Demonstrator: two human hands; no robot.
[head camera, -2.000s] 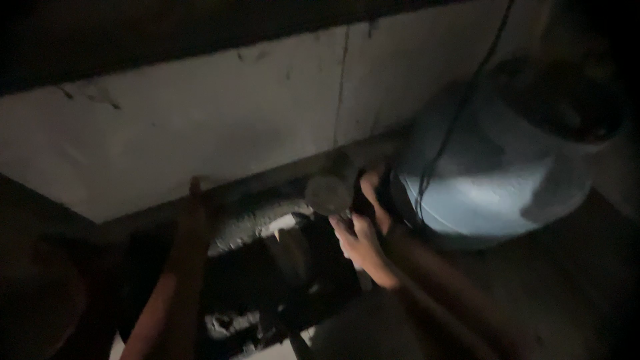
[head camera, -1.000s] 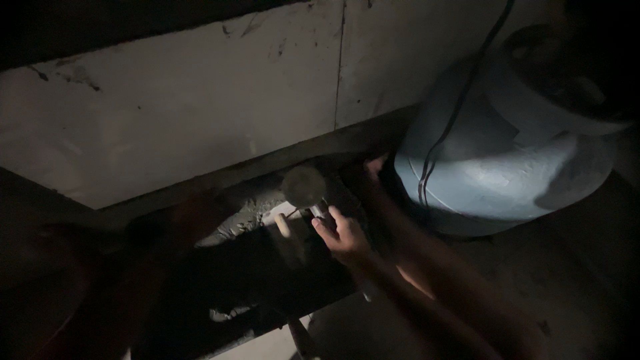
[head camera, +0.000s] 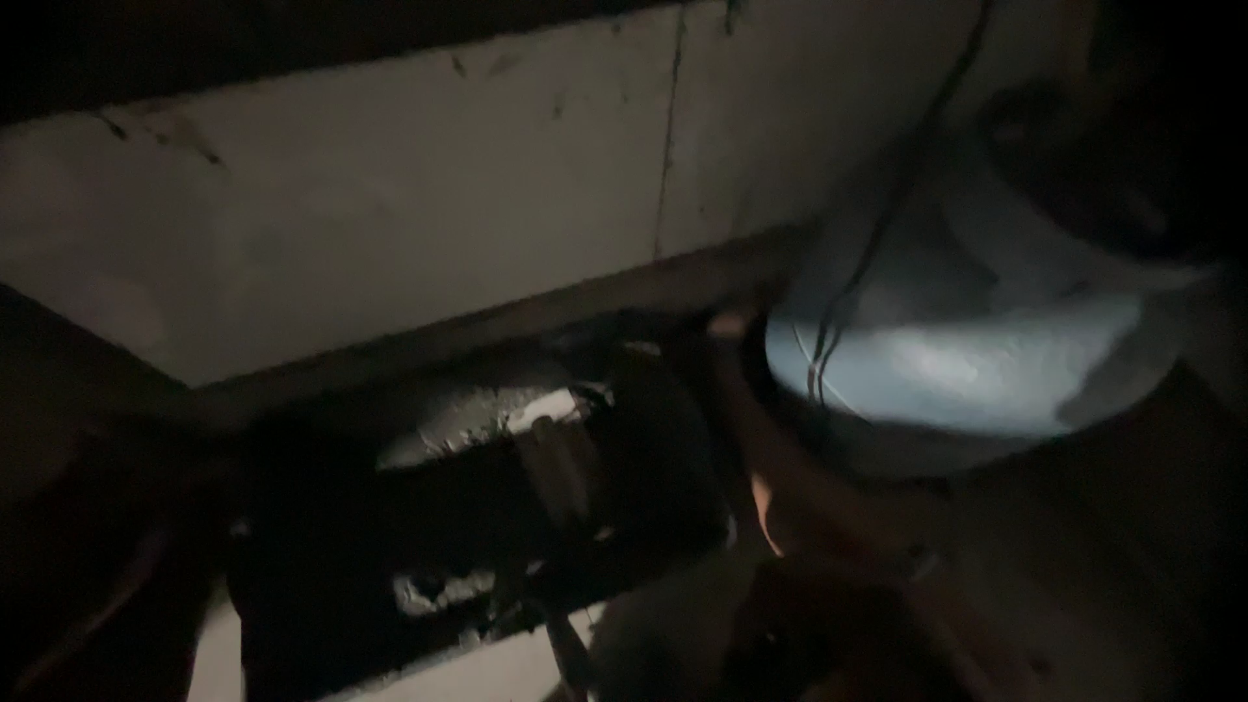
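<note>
Neither my left hand nor my right hand can be made out in the dark, blurred head view. A black tray-like thing or dark opening (head camera: 390, 526) lies at lower centre, its kind unclear. Grey, wet-looking material (head camera: 478, 419) shows near its back edge, with a smaller pale patch (head camera: 444, 591) towards the front. Beside the grey material is a small white piece (head camera: 544, 410). A blurred handle-like thing (head camera: 561, 473) extends down from this piece. Another dark, narrow handle-like thing (head camera: 568, 648) crosses the front edge.
A pale, stained wall panel (head camera: 409, 205) with a vertical joint stands behind. At the right is a light-blue rounded container (head camera: 955, 361), with a dark cable (head camera: 877, 234) hanging in front. A bare foot (head camera: 726, 325) and its leg (head camera: 809, 507) are between the dark area and the container.
The right hand, seen earlier at a round greyish object near the white piece, has left that spot. The round object no longer shows there.
</note>
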